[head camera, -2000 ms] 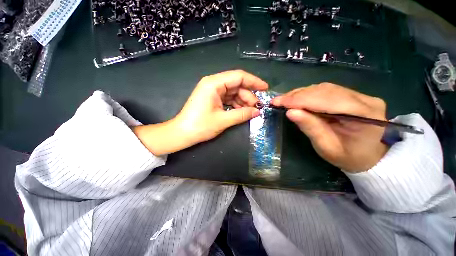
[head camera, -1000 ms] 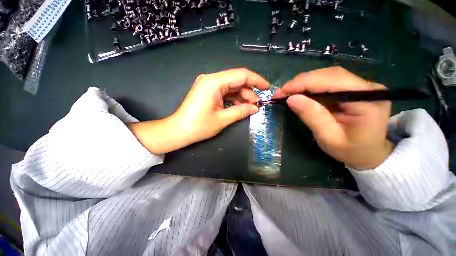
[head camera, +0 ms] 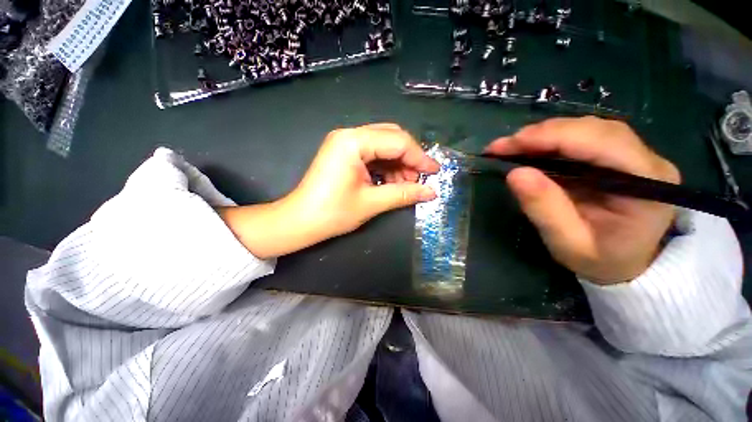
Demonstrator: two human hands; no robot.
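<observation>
My left hand (head camera: 363, 177) is over the left edge of the upright shiny strip (head camera: 442, 235), thumb and index fingertips close together. A small dark metal part (head camera: 425, 177) shows between these fingertips, partly hidden by them. My right hand (head camera: 589, 194) is to the right of the strip and holds black tweezers (head camera: 618, 181) like a pen. The tweezers' thin tip points left to the strip's upper part, a little apart from my left fingertips; its exact end is blurred. The strip glares white and blue, with a clear yellowish lower end.
The left clear tray (head camera: 223, 89) holds a heap of metal parts. The right clear tray (head camera: 462, 89) holds fewer, spread parts. A bag of dark parts (head camera: 33, 78) with a printed label (head camera: 89, 33) lies far left. A wristwatch (head camera: 736, 124) and a slim dark tool (head camera: 723, 162) lie far right.
My right hand and the tweezers have moved right, away from my left fingertips. The tweezers' rear end now points further down to the right. My left hand has hardly moved.
</observation>
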